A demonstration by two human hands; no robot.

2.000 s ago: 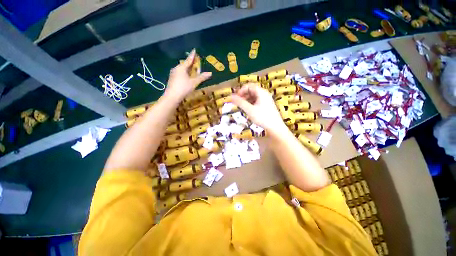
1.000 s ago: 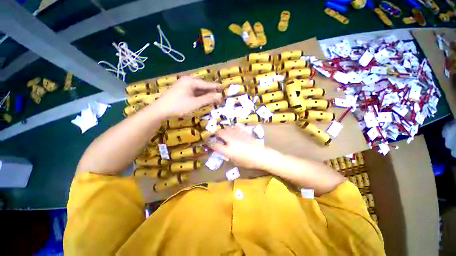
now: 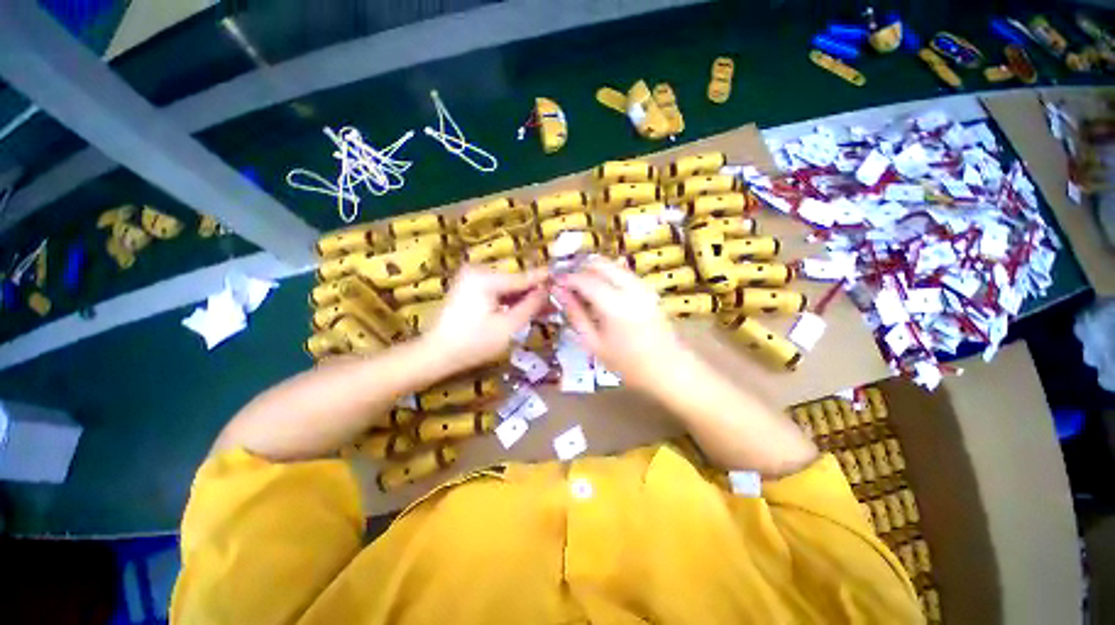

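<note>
My left hand [image 3: 479,320] and my right hand [image 3: 615,315] meet over the middle of the brown work board [image 3: 685,388]. Their fingertips pinch together near a small white piece, but what each holds is too small and blurred to tell. Yellow housings [image 3: 764,300] lie in rows around both hands; some at the left lie askew. Small white wired pieces [image 3: 570,442] lie loose below and between the hands, partly hidden by them. A large heap of white wired pieces with red leads [image 3: 929,232] is at the right.
White cords [image 3: 357,171], a rounded yellow part [image 3: 551,125] and blue cylinders [image 3: 840,42] lie on the green belt [image 3: 514,73]. White scrap [image 3: 224,310] is at the left. A carton [image 3: 978,488] of housings stands lower right. A grey post crosses the upper left.
My left hand has moved down and my right hand up, so the fingertips now meet. More housings lie askew at the left of the rows. The view has shifted slightly.
</note>
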